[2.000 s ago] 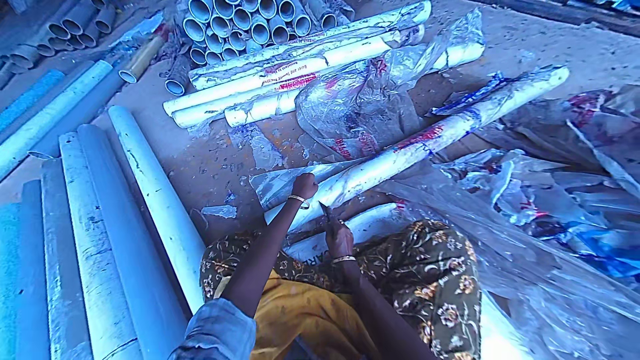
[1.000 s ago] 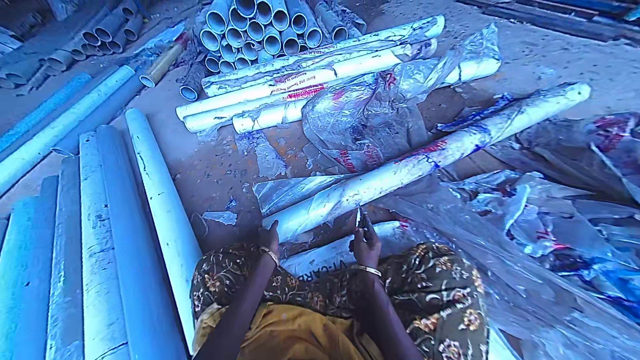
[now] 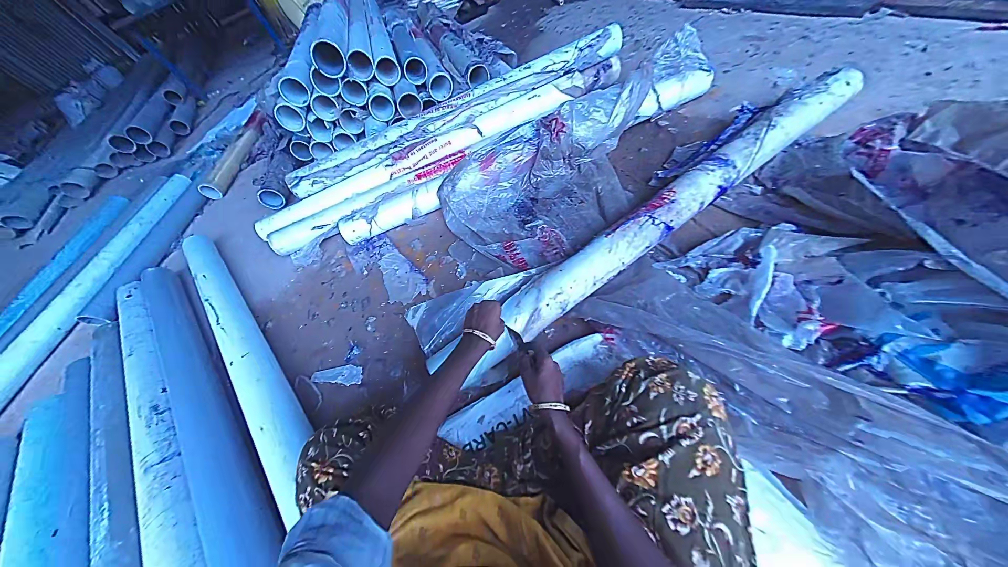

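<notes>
A long roll in white plastic wrapping (image 3: 614, 256) slants from my lap up to the right, with red and blue print and marks on it. My left hand (image 3: 483, 319), fingers bent, rests on the near part of this roll; whether it pinches the wrapping cannot be told. My right hand (image 3: 542, 374) is closed on a small dark-bladed tool (image 3: 515, 339), probably a knife, whose tip lies against the roll's near side. Beneath, another white wrapped roll (image 3: 504, 405) with dark lettering lies across my lap.
Wrapped white rolls (image 3: 378, 189) lie ahead, beside crumpled clear plastic (image 3: 543, 189) and a stack of hollow tubes (image 3: 354, 87). Long pale tubes (image 3: 244, 354) lie at the left. Loose plastic sheeting (image 3: 819, 394) spreads over the right side.
My left hand has moved from the roll's near end up along it. My right hand has stayed close to the roll's near side, the tool in it.
</notes>
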